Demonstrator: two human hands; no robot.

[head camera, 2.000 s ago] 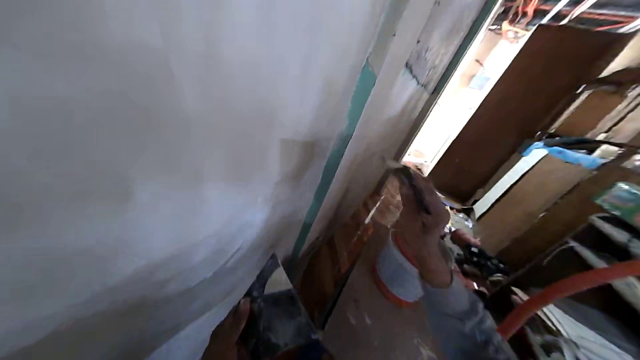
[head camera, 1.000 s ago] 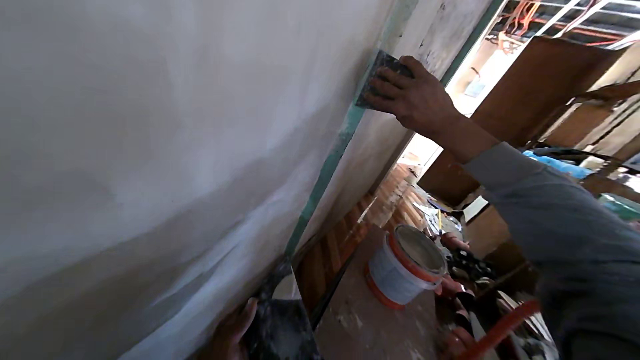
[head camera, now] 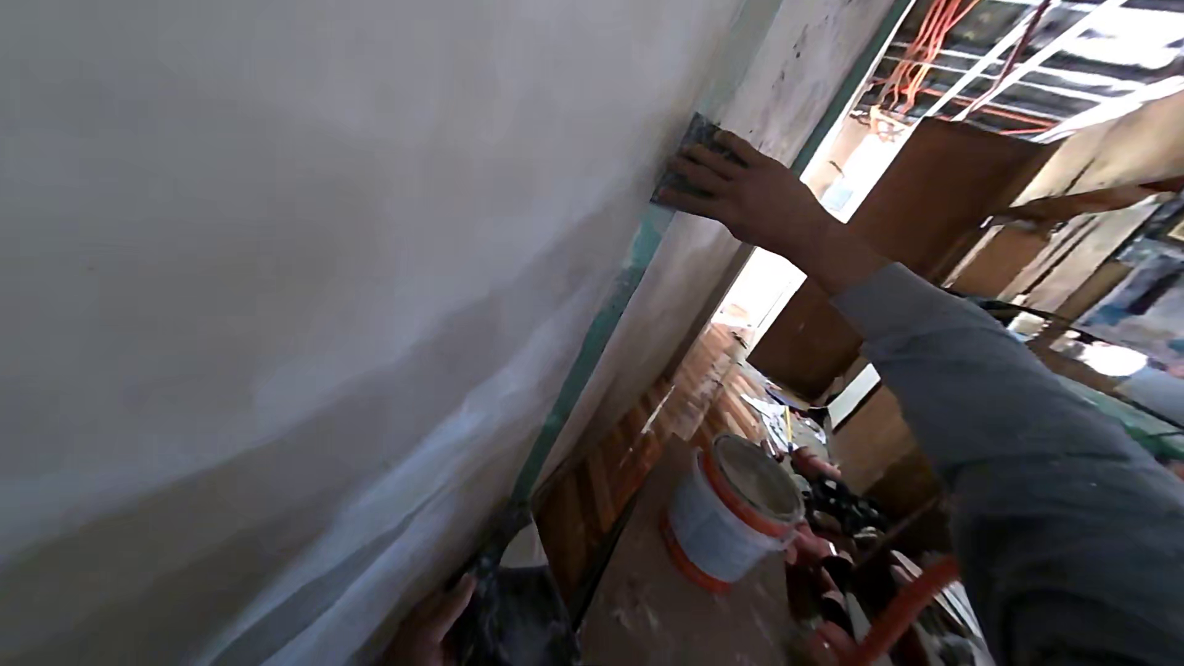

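Observation:
My right hand (head camera: 740, 190) presses a dark flat putty spreader (head camera: 696, 148) against the wall (head camera: 324, 231), over a green strip (head camera: 601, 328) that runs down the wall near its corner edge. At the bottom, my left hand (head camera: 439, 620) grips a dark, smeared flat holder (head camera: 523, 610) with pale compound (head camera: 525, 548) on it, close to the lower end of the strip. A white bucket with orange bands (head camera: 726, 513) stands to the right of the holder; its contents look greyish.
The bucket rests on a brown, stained board (head camera: 647, 601). Beyond lies a wooden floor (head camera: 638, 444) with scattered items. Brown panels (head camera: 906, 250) lean at the right, an orange hose (head camera: 902, 610) curves at lower right, and orange cables (head camera: 925, 46) hang at the top.
Two seconds ago my right hand was near the bucket; it has since moved up to the wall, where the spreader lies on the green strip. My left hand stays low with the holder.

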